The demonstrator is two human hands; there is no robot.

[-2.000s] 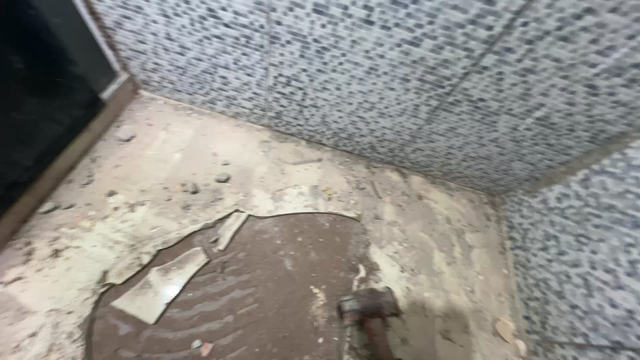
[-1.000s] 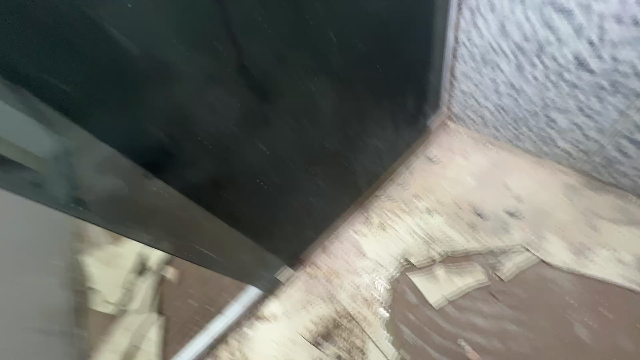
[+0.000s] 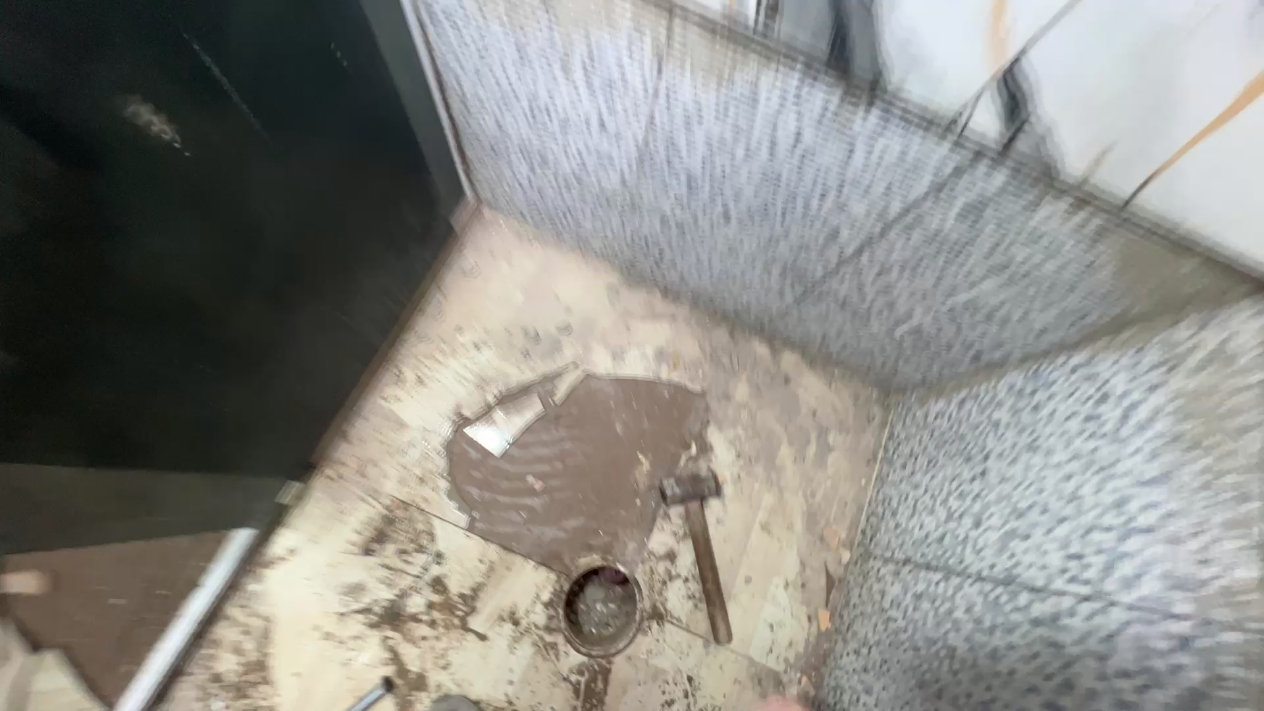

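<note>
Neither of my hands can be made out; a small blurred pinkish patch at the bottom edge is too little to tell. A hammer with a wooden handle [image 3: 707, 568] lies on the dirty floor, its head at the right edge of a brown patch of exposed bedding [image 3: 592, 464]. Broken tile pieces [image 3: 506, 425] rest at the patch's upper left. Just below the patch is a round drain opening [image 3: 601, 609] with grey matter inside. The end of a metal rod or tool [image 3: 373, 693] shows at the bottom, left of the opening.
A dark door or panel [image 3: 197, 247] fills the left side, with a pale metal strip [image 3: 188, 617] below it. Mosaic-patterned walls [image 3: 750, 188] meet in a corner at the right. Dirt and small debris [image 3: 410, 563] lie scattered over the floor.
The view has swung left and then back, and now takes in more of the floor. The hammer, partly visible at first, shows whole now.
</note>
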